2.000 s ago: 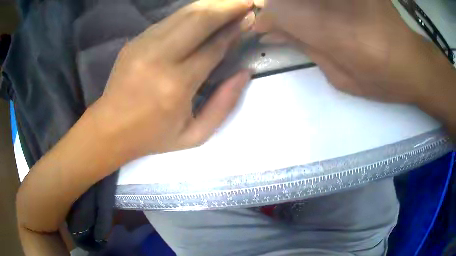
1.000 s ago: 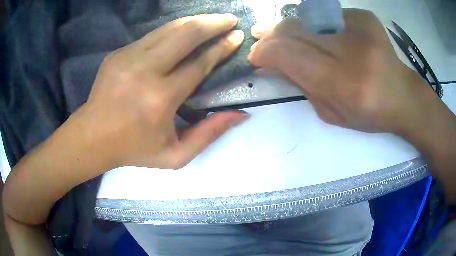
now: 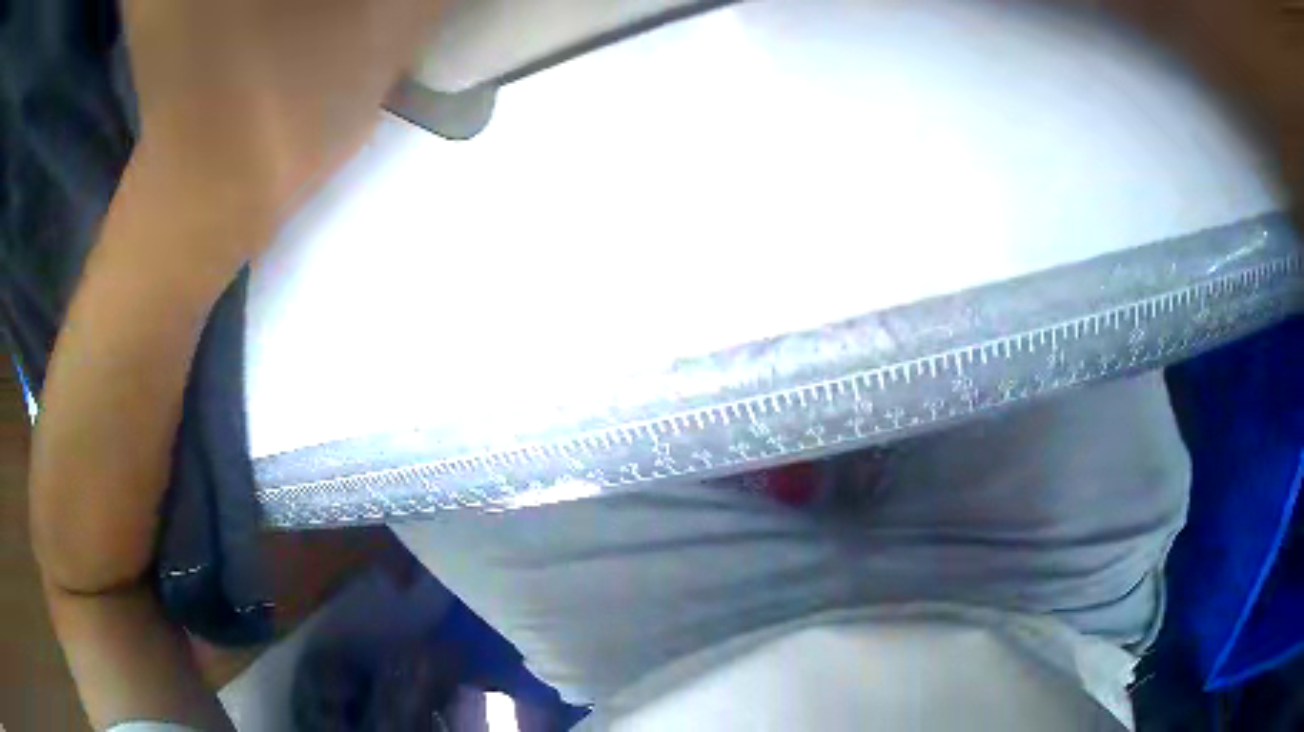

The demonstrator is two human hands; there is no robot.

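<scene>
My left hand [image 3: 286,86] is cut off by the top edge at the upper left; its fingers are out of view. A blurred part of my right hand or forearm [image 3: 1244,72] shows in the upper right corner, with no fingers visible. The dark grey garment [image 3: 57,186] lies at the far left, and a part of it hangs past the table's left end beside my left forearm. The pale bed slide plate [image 3: 551,43] shows at the top, with a dark seam and rounded tab. The needle area is out of view.
The white machine table [image 3: 744,229] has a silver-grey edge ruler [image 3: 715,429] along its curved front edge. My grey-trousered lap [image 3: 972,515] is below it. Something blue, perhaps a crate [image 3: 1237,472], is at the right. Dark and white shapes lie at the lower left.
The view has shifted down towards the table edge and lap. Both hands have moved up in the picture, and their fingers, the machine parts and the black snips have left view.
</scene>
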